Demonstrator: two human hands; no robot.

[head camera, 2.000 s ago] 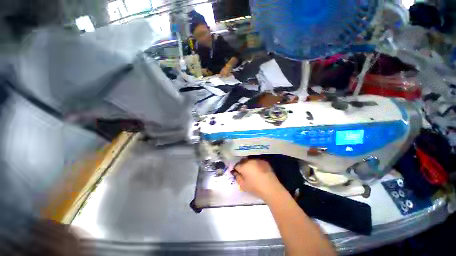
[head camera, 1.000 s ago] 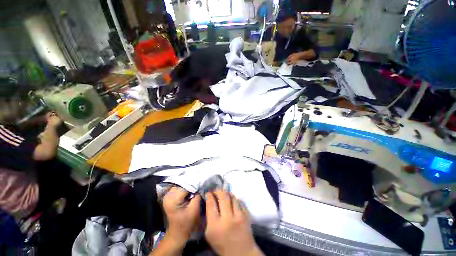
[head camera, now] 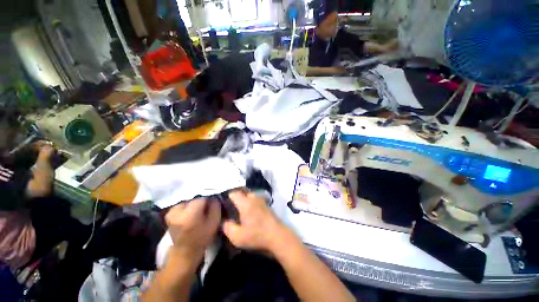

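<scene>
A large limp garment panel, pale grey-white [head camera: 188, 181] with black parts, lies over the table's left part and hangs over its front edge. My left hand [head camera: 194, 223] and my right hand [head camera: 253, 223] are close together at the bottom centre, fingers closed on dark cloth at the panel's near edge. The exact pinch is blurred. The white sewing machine [head camera: 390, 158] with a blue stripe stands right of my hands. Its needle area [head camera: 324, 180] is lit, and no hand is there.
A smartphone [head camera: 449, 249] lies at the machine's front right. A black piece [head camera: 387, 193] lies under the machine arm. A grey-white cloth heap [head camera: 286, 112] is behind the panel. A person [head camera: 331, 44] sits behind; another person's arm [head camera: 42, 171] is at left. A blue fan [head camera: 490, 41] stands upper right.
Two seconds ago my right hand was at the needle; the hands then came together on the cloth. Since one second ago, they have moved slightly left and up, and the near cloth has shifted and dropped.
</scene>
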